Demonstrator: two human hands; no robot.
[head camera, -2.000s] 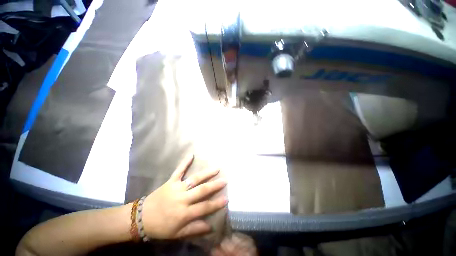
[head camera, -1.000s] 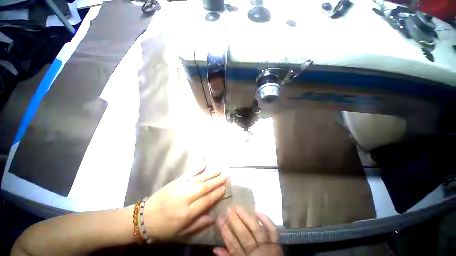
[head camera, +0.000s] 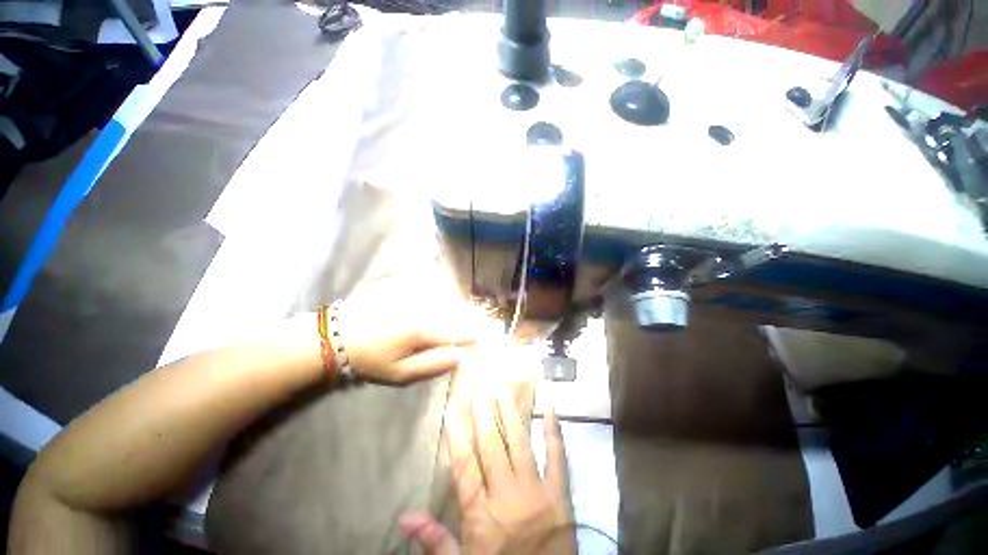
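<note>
A brown-grey fabric panel (head camera: 325, 466) lies on the table left of and below the needle area, its upper part pale under the lamp. My left hand (head camera: 406, 345) rests on it beside the needle area, its fingertips lost in glare. My right hand (head camera: 504, 477) lies flat on the cloth's right edge, nearer the table front, fingers apart and pointing at the needle area, thumb out to the left. The presser foot and needle are washed out by the light. The white sewing machine head (head camera: 693, 184) stands above, with a silver tension knob (head camera: 661, 298).
A large brown panel (head camera: 119, 239) lies at left beside blue tape (head camera: 67, 206). Another brown piece (head camera: 704, 434) lies right of the needle, partly under the machine arm. A black post (head camera: 524, 43) stands on the head. Red plastic (head camera: 780, 27) is behind, dark cloth (head camera: 883, 444) at right.
Both hands have moved forward from the table's front edge, the left up beside the needle area and the right below it. The cloth under them has shifted forward. The camera view has shifted too.
</note>
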